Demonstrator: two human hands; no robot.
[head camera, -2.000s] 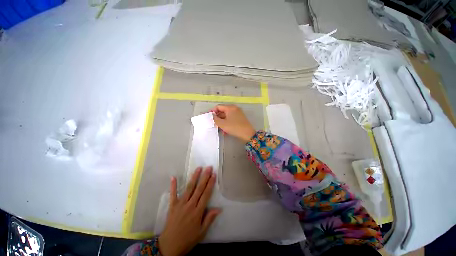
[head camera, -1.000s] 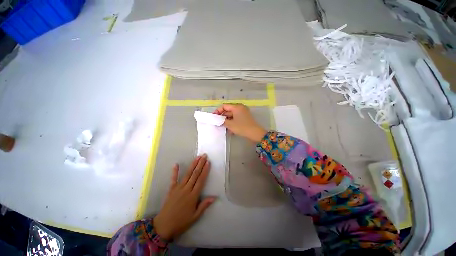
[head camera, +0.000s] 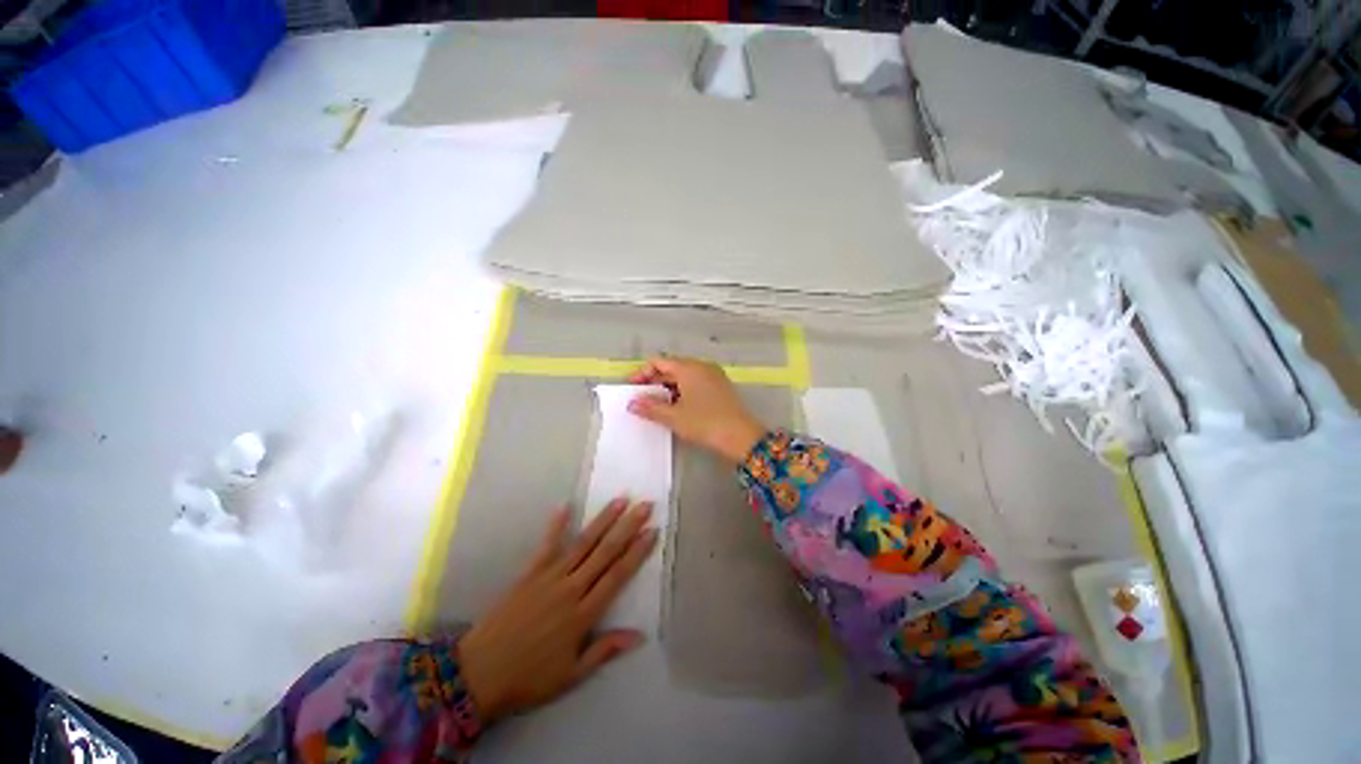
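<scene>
A white-faced garment panel (head camera: 629, 464) lies on the beige cloth inside yellow tape, its U-shaped cut-out towards the right. My left hand (head camera: 555, 612) lies flat on the lower part of the left strap, fingers slightly spread, holding nothing. My right hand (head camera: 696, 406) is at the far end of that strap, with thumb and index finger on its upper right corner. Whether the fingertips pinch the edge or a thin strip is too small to tell. The right strap end (head camera: 848, 423) lies flat, partly behind my right sleeve.
Beige panel stack (head camera: 717, 224) at the far side. Tangled white strips (head camera: 1033, 299) to the right, beside a white panel stack (head camera: 1281, 537). A glue bottle (head camera: 1130, 615) lies at the right. Crumpled white scraps (head camera: 224, 485) at the left. Blue bin (head camera: 142, 72) at far left.
The folded-over end of the left strap now lies flatter. My right hand has moved onto the strap's corner. My left hand has shifted only slightly over the strap. The camera view has shifted.
</scene>
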